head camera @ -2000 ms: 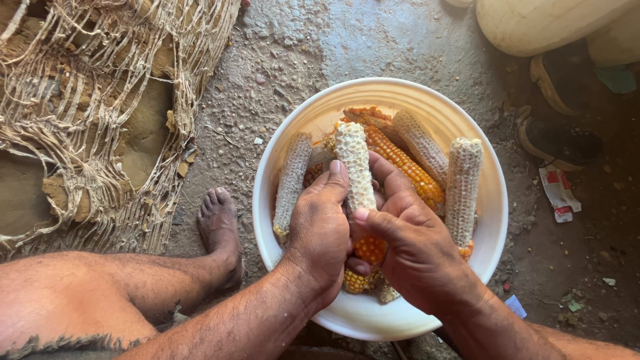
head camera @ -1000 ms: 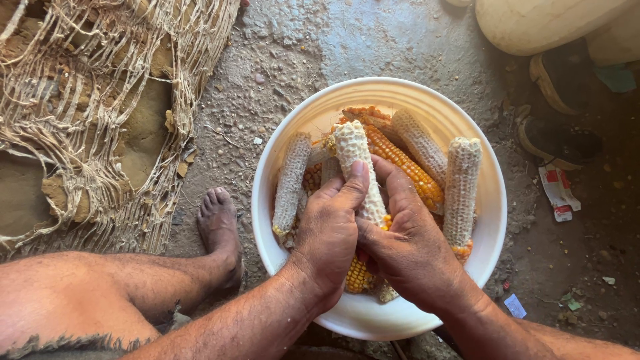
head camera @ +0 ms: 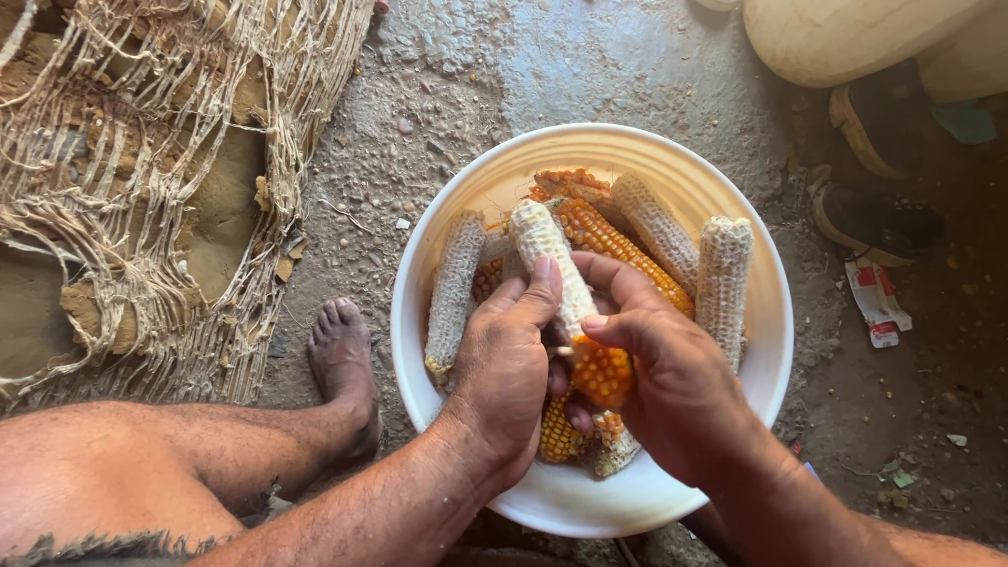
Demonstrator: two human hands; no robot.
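Note:
Over a white plastic tub [head camera: 587,504], my left hand [head camera: 504,362] grips a partly shelled corn cob [head camera: 551,252], thumb on its pale bare part. My right hand [head camera: 669,354] holds the same cob, its thumb at the edge of the orange kernels left on the near end. Below and around my hands in the tub lie a bare cob at the left [head camera: 457,291], another upright at the right [head camera: 724,283], one at the upper right [head camera: 654,224], an orange corn ear [head camera: 614,244] and a yellow ear [head camera: 559,431]. My fingers hide part of the tub's contents.
Torn fibrous sacking [head camera: 157,197] lies over clods at the left, near my bare foot [head camera: 342,354]. Worn shoes [head camera: 874,216], a red and white wrapper [head camera: 876,303] and large cream plastic containers [head camera: 843,35] are at the right on the rough floor.
My right hand has shifted on the cob, baring the orange kernels at its near end that were mostly covered a second ago. My left hand remains on the cob.

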